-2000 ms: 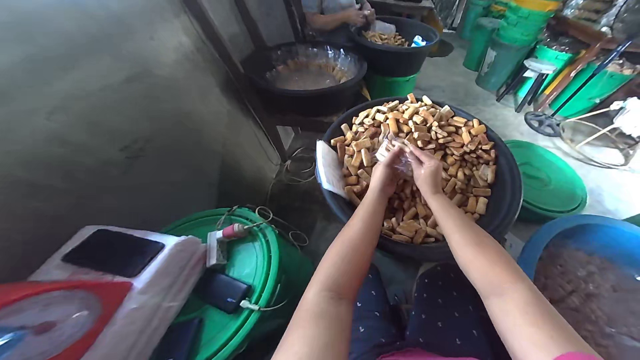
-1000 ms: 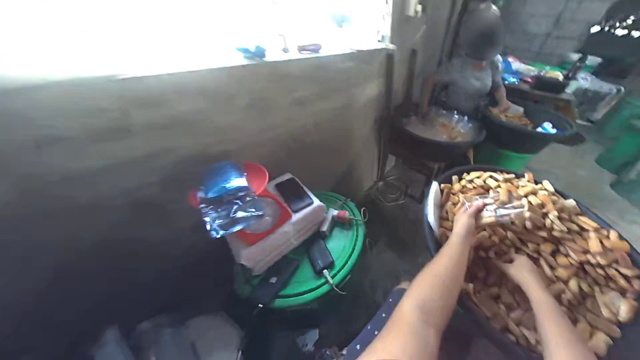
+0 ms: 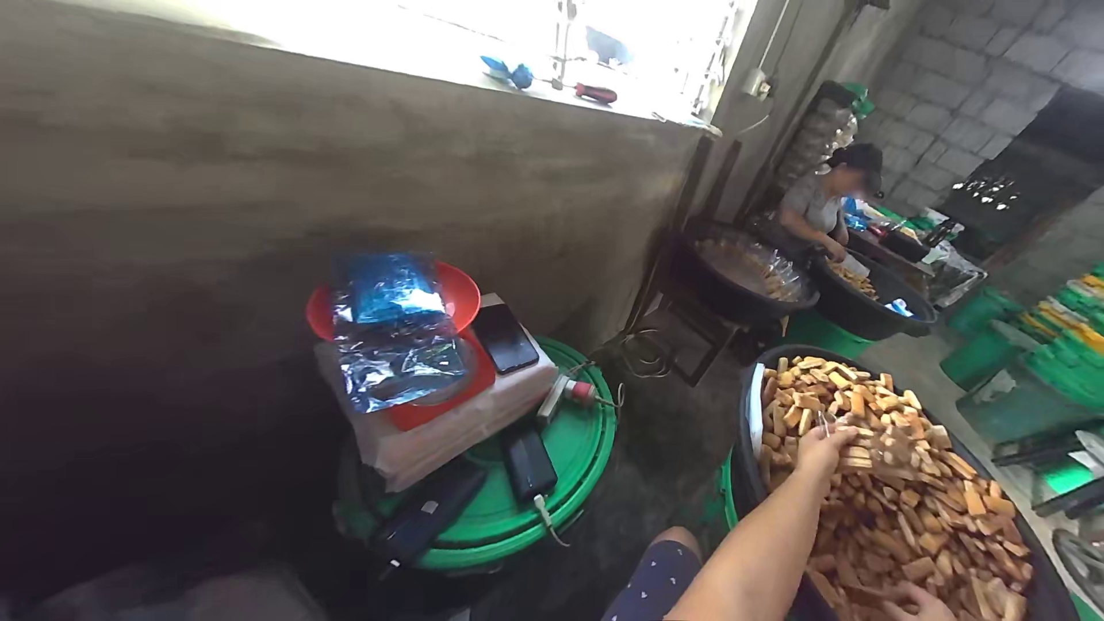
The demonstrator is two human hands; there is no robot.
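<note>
A large black tub (image 3: 1035,539) full of small browned biscuit-like sticks (image 3: 918,517) stands at the lower right. My left hand (image 3: 826,448) grips a clear plastic bag (image 3: 888,453) with several sticks inside, over the heap. Low in the heap, my right hand (image 3: 918,604) is partly cut off by the frame's bottom edge; its fingers touch the sticks, and whether it holds any cannot be told. A white sheet (image 3: 756,410) lies against the tub's left inner wall. To the left, clear and blue plastic bags (image 3: 397,332) lie on a red scale's pan (image 3: 461,297).
The scale rests on a wrapped white block (image 3: 448,448) beside a phone (image 3: 504,338), above a green lid (image 3: 578,461) bearing a power bank (image 3: 528,459) and cables. A person (image 3: 815,207) works behind two more black tubs (image 3: 746,276). A screwdriver (image 3: 595,93) lies on the window ledge.
The view has swung strongly left. My hands, together over the heap two seconds ago, are now apart, the left holding the bag and the right low among the sticks.
</note>
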